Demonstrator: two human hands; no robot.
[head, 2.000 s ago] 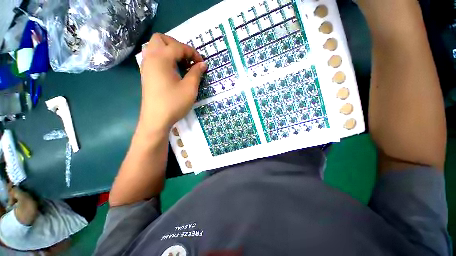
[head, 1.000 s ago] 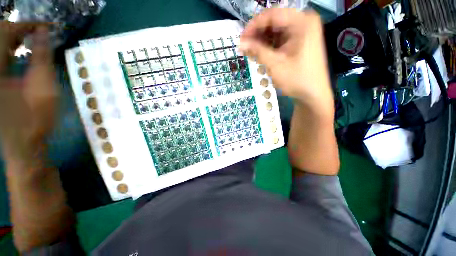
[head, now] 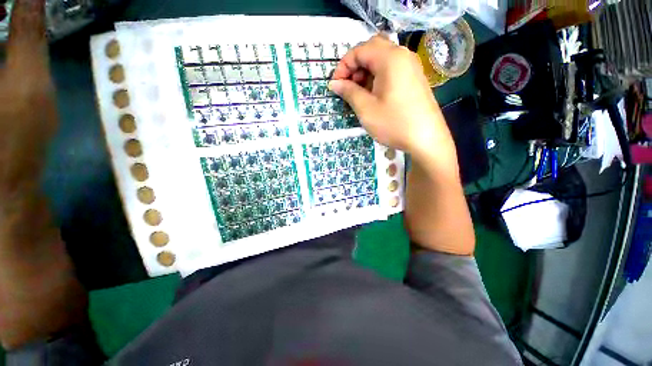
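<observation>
A white tray [head: 247,261] holds green-edged circuit board panels in two rows. The upper left panel [head: 232,93] looks silver at its top; the lower left panel [head: 254,193] is greener. My right hand [head: 382,93] is over the upper right panel [head: 314,107], thumb and forefinger together at the board; whether a small part is between them cannot be seen. My left hand [head: 27,93] is blurred at the left edge, its fingers at the top of the picture by the left bag of metal parts [head: 68,8]; its grip cannot be told.
The right bag [head: 422,11] lies beyond the tray's right corner, near a yellowish tape roll [head: 429,57]. A black box with a round red-white emblem [head: 529,100] stands at right, with cables, stacked thin boards [head: 622,36] and a white item in dark wrapping [head: 536,218].
My right hand has come down and left, its fingertips now at the upper right panel. My left hand sits higher in the picture, at the left bag. The view has shifted and the tape roll shows.
</observation>
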